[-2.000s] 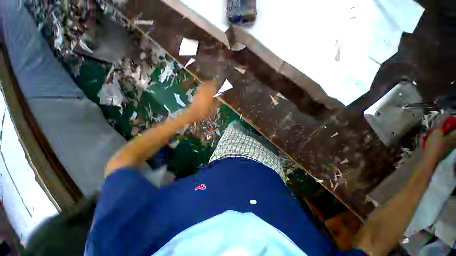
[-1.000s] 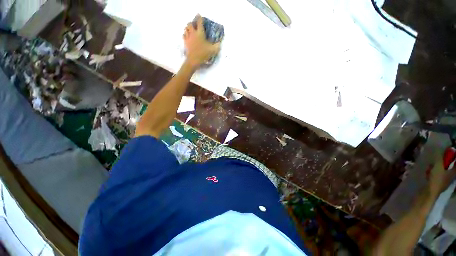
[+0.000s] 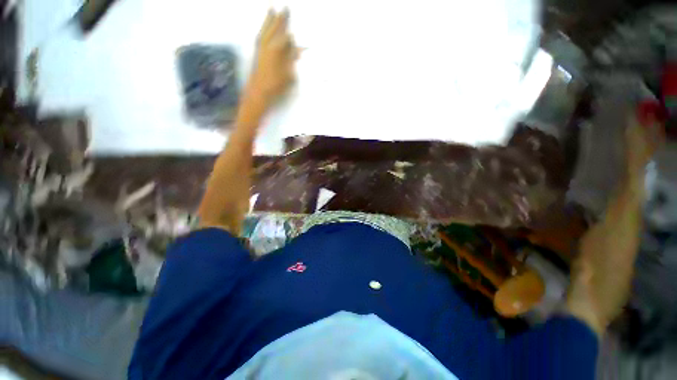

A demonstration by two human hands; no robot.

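Observation:
The lay's large white top sheet [image 3: 386,67] spans the table in front of me. My left hand [image 3: 276,56] is over the sheet, fingers pointing to the far side, with nothing visible in it. A dark blue-grey speckled block [image 3: 210,83] lies on the sheet just left of my left wrist, apart from the hand. My right hand [image 3: 641,132], blurred at the right, is closed on the red machine handle [image 3: 652,111]. A blurred grey plate-like shape [image 3: 555,102] shows at the sheet's right end; its contact with the lay is unclear.
The brown table edge [image 3: 445,189] carries small scraps and a white triangular offcut [image 3: 324,198]. Heaped offcuts [image 3: 52,174] lie at the left. A round orange-yellow stool seat [image 3: 519,293] is below the table at the right. Grey stacked pieces [image 3: 603,152] lie beside my right forearm.
My left hand came up from beside the table onto the speckled block, then let go and moved right of it. The view has turned. My right hand stays at the red handle.

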